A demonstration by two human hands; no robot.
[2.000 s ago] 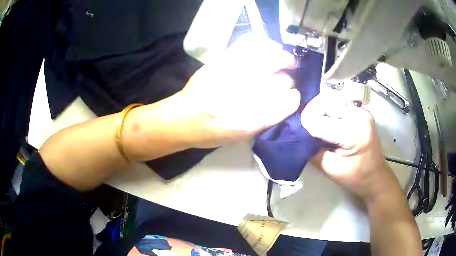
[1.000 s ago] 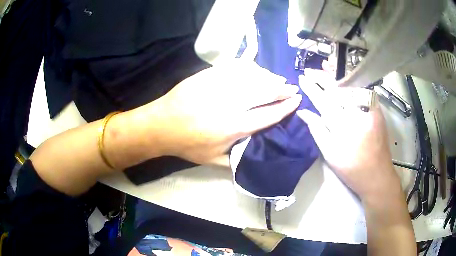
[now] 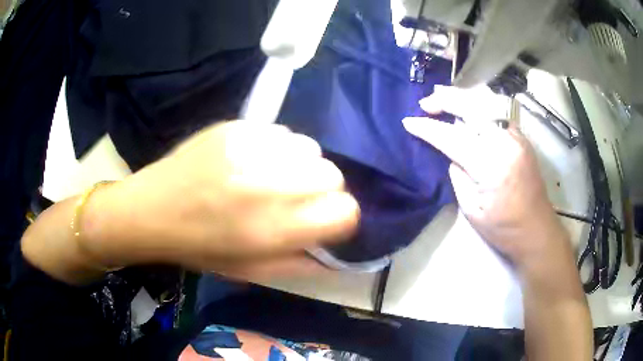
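Observation:
The navy fabric [image 3: 352,106] lies on the table in front of the needle, bright blue under the lamp. White trim [image 3: 352,264] edges its near side. My left hand [image 3: 261,190] is slightly blurred, fingers curled on the cloth's left part, gripping it. My right hand [image 3: 486,155] rests at the cloth's right edge below the presser foot [image 3: 418,67], thumb and fingers spread apart; whether it pinches cloth is unclear. The pale machine head [image 3: 550,42] stands at the upper right.
A white rounded bar [image 3: 292,42] stands left of the needle. Black shears [image 3: 599,211] and a thin brownish stick [image 3: 627,225] lie right of my right hand. A thin dark cord crosses the table. More dark cloth [image 3: 169,42] covers the upper left.
My left hand has moved left and down, away from the needle, and the cloth is spread wider. My right hand has stayed near the presser foot. The white bar appears further left.

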